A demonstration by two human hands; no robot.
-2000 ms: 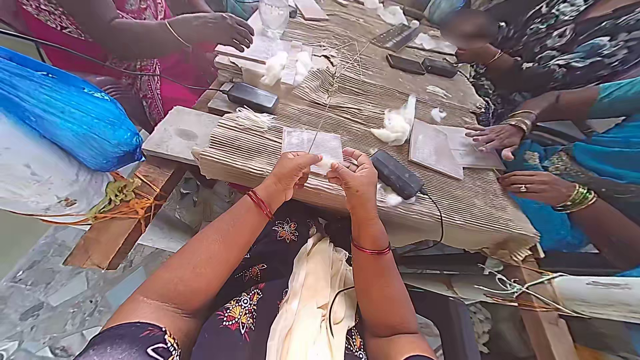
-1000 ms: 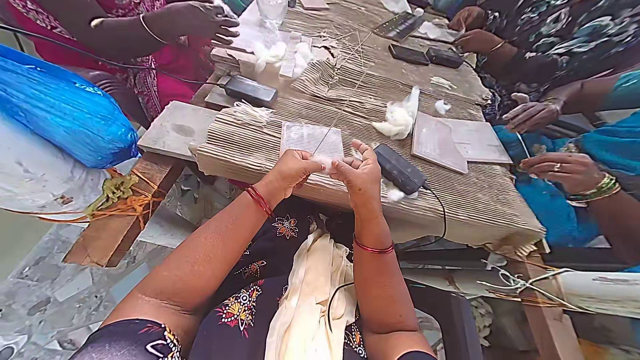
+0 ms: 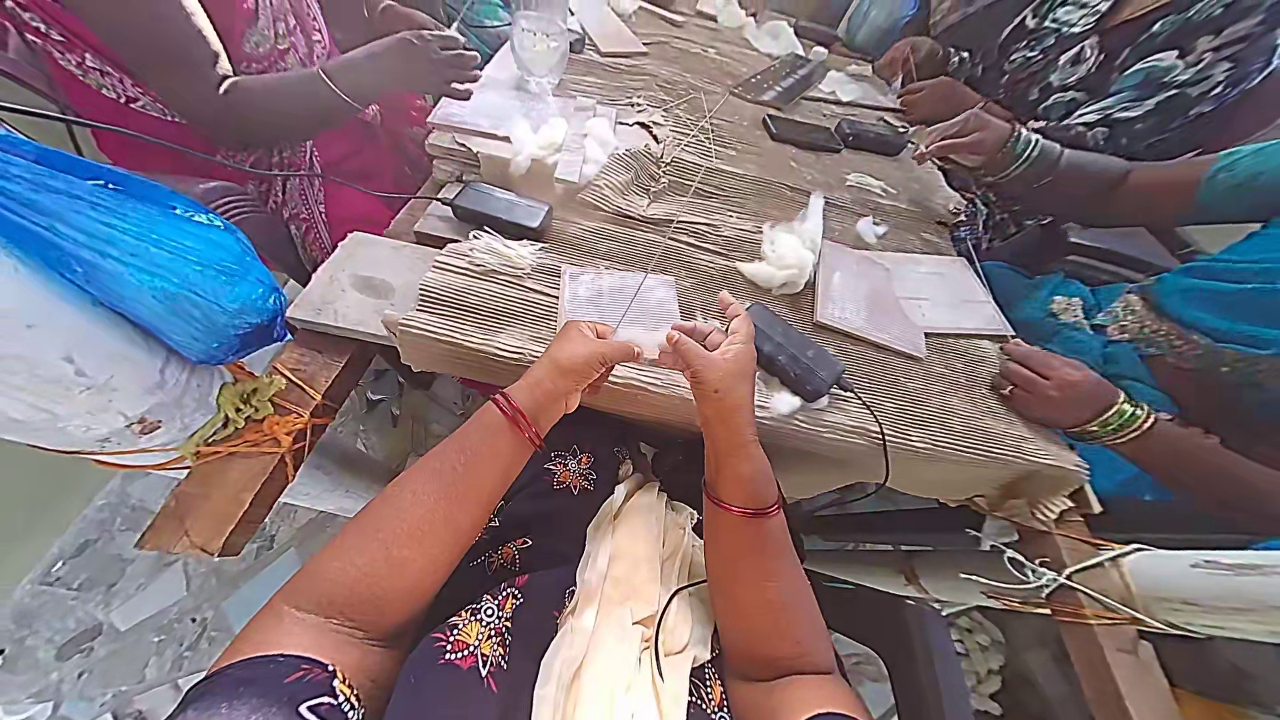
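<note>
At the near edge of the corrugated cardboard table cover (image 3: 480,300), my left hand (image 3: 583,362) pinches the lower end of a thin stick (image 3: 665,235) that slants up and away. White cotton shows between my two hands over a small ribbed tile (image 3: 620,298). My right hand (image 3: 715,355) is close on the right, its thumb and a finger at the cotton and its other fingers raised; whether it grips the cotton is hard to tell. A cotton tuft (image 3: 785,250) and a black power adapter (image 3: 795,350) lie to the right. Several short white wicks (image 3: 500,250) lie to the left.
Two pale tiles (image 3: 950,290) lie on the right beside a co-worker's hand (image 3: 1055,385). Another adapter (image 3: 498,208), a glass (image 3: 540,45) and a co-worker's hand (image 3: 425,65) are at the upper left. Phones (image 3: 800,132) lie farther back. A blue plastic bag (image 3: 130,240) bulges at the left.
My right hand's fingers have lifted and spread beside the cotton, while my left hand stays nearly in place. On the right, a co-worker's hand has dropped toward the tiles' near corner.
</note>
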